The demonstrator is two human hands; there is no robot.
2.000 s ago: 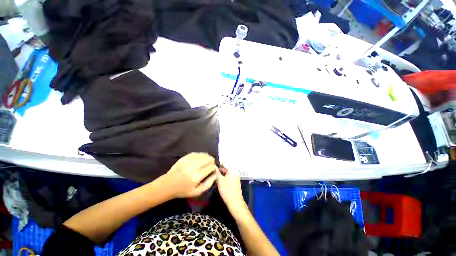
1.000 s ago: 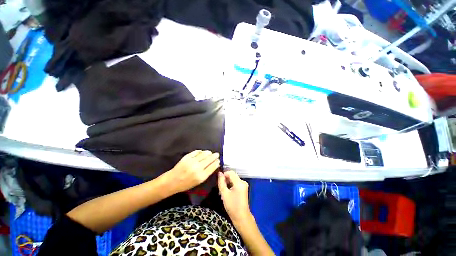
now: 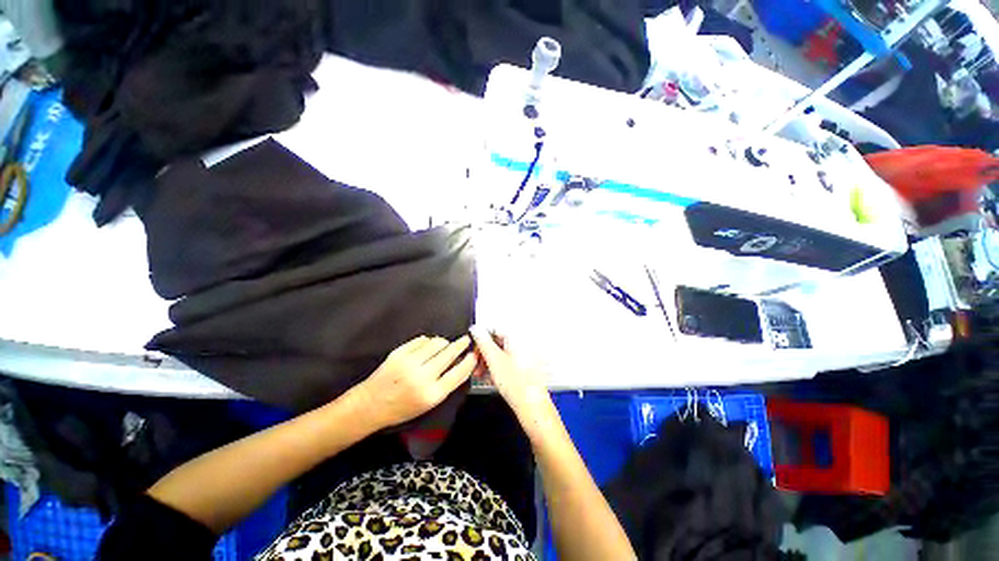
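A dark brown-black garment piece [image 3: 318, 285] lies on the white table, its right edge running from the needle area of the white sewing machine [image 3: 613, 153] down to the table's front edge. My left hand [image 3: 414, 378] lies on the cloth near its lower right corner, fingertips at the edge. My right hand [image 3: 506, 370] meets it there and pinches the cloth edge between thumb and finger. The fingertips almost touch. The needle and presser foot are washed out by the lamp's glare.
Thread snips [image 3: 619, 293], a thin tool [image 3: 661, 298] and a smartphone [image 3: 718, 315] lie right of the needle. A dark bundle [image 3: 197, 77] sits back left, near scissors [image 3: 12, 197]. Below are a blue crate [image 3: 701, 408] and a red stool [image 3: 830, 447].
The view has shifted. My right hand has moved slightly up along the cloth edge, its fingers now straighter. The garment piece lies much as before beside the needle.
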